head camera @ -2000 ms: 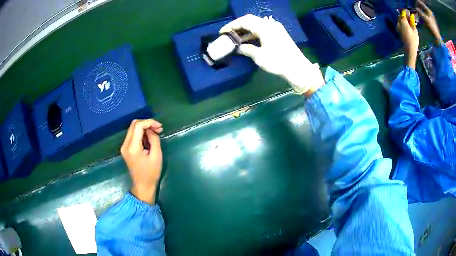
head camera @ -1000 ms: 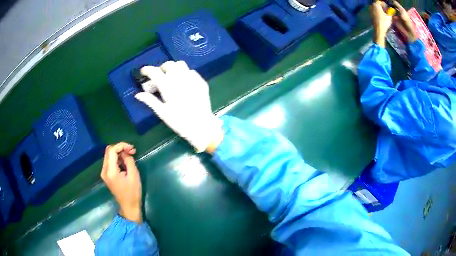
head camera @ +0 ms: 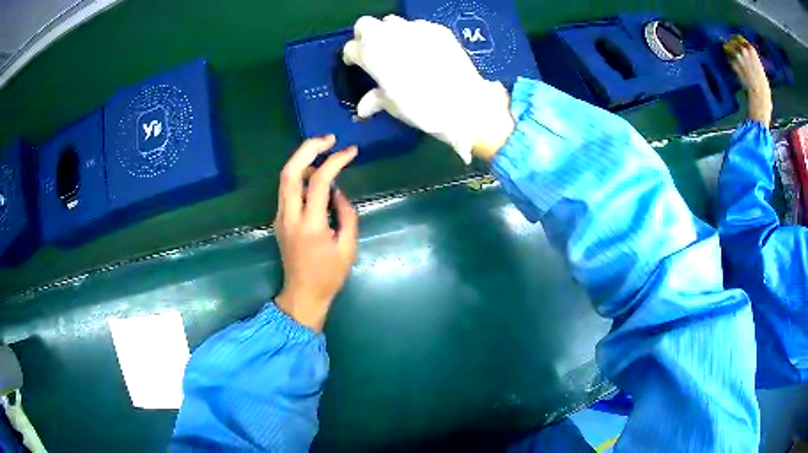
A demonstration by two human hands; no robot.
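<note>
A dark blue box base lies open on the green conveyor at top centre. A black watch shows in its tray, partly hidden by my right hand. My right hand, in a white glove, is over the box with fingers and thumb around the watch; the fingertips' exact contact is partly hidden. My left hand is bare and empty, fingers apart, at the near edge of the same box.
Left on the belt, another box base holds a black watch beside a dotted lid. A dotted lid lies behind my glove. White paper lies on the bench. A neighbour's hand is over boxes at right.
The view has shifted, so the boxes sit differently in the picture. My left hand has moved up to the box and its fingers have spread. My right hand stays over the watch.
</note>
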